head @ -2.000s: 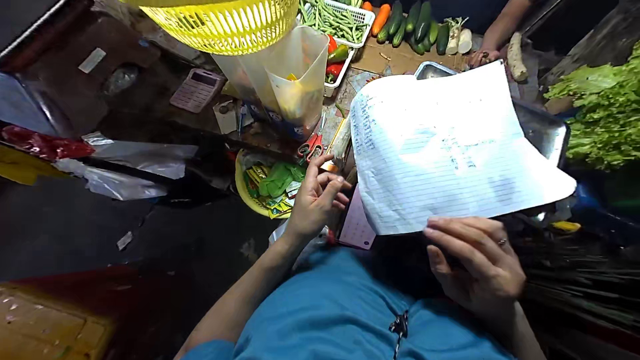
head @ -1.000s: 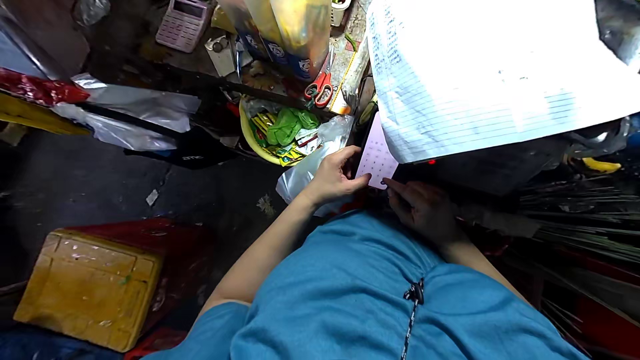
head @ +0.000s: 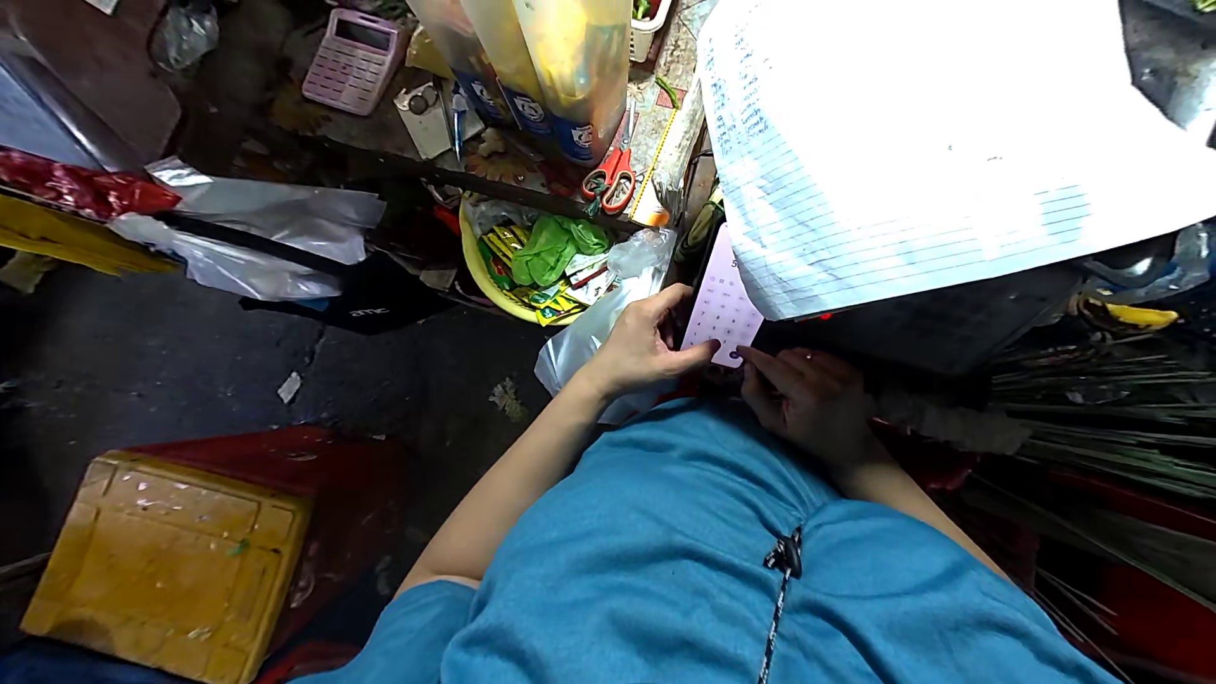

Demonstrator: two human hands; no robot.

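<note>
A pink calculator (head: 724, 304) lies just in front of my body, its upper right part hidden under a large sheet of lined paper (head: 912, 161) with handwriting. My left hand (head: 651, 344) grips the calculator's left edge, its thumb on the lower keys. With its index finger at the lower right corner of the keys, my right hand (head: 807, 394) rests beside the calculator, the other fingers curled and in shadow. Whether my right hand also supports the calculator from below cannot be told.
Red-handled scissors (head: 613, 180) lie on the worktop beside plastic bags of goods (head: 541, 85). Below is a yellow basket (head: 475, 271) of packets. A second pink calculator (head: 353, 62) sits upper left. A yellow lidded box (head: 171, 560) stands lower left; thin green stalks (head: 1111, 408) lie right.
Two seconds ago my right hand was at the lower edge of the paper; it is now at the pink calculator. My left hand has moved onto the calculator's left edge. The view has tilted down.
</note>
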